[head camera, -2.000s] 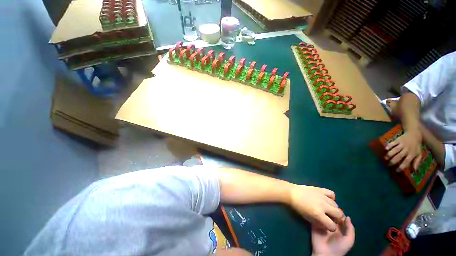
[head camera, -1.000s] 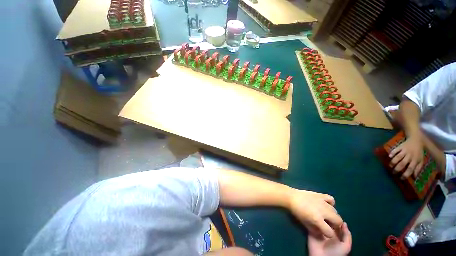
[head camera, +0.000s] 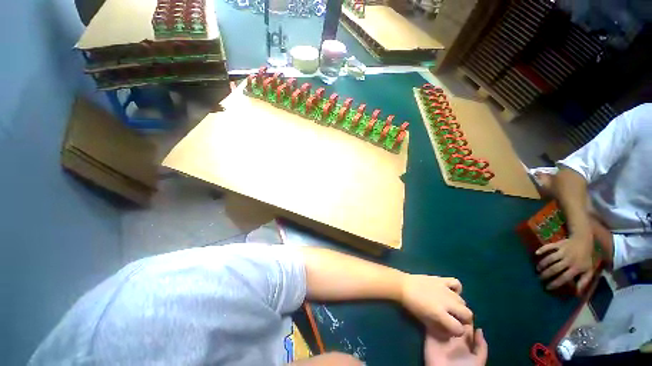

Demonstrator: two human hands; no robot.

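Note:
My left hand [head camera: 437,304], bare, reaches in from the left with loosely curled fingers over my right hand. My right hand [head camera: 455,349] is palm up at the bottom edge, partly cut off. The hands touch and no object shows in them. A cardboard sheet [head camera: 307,171] lies in front of me on the green table [head camera: 457,236]. Green circuit boards with red wire loops [head camera: 325,111] stand in two rows along its far edge.
A second cardboard sheet [head camera: 493,143] carries more boards [head camera: 450,136]. At right, another person's hands [head camera: 568,261] rest on an orange fixture [head camera: 536,232]. A phone [head camera: 600,299] and red loops [head camera: 545,354] lie near it. Stacked cardboard with boards [head camera: 154,61] stands far left; cups [head camera: 332,58] stand beyond the table.
My hands stay together, shifted slightly left in view. The other person's hands have moved nearer on the orange fixture, uncovering green boards at its far end. The view has shifted slightly.

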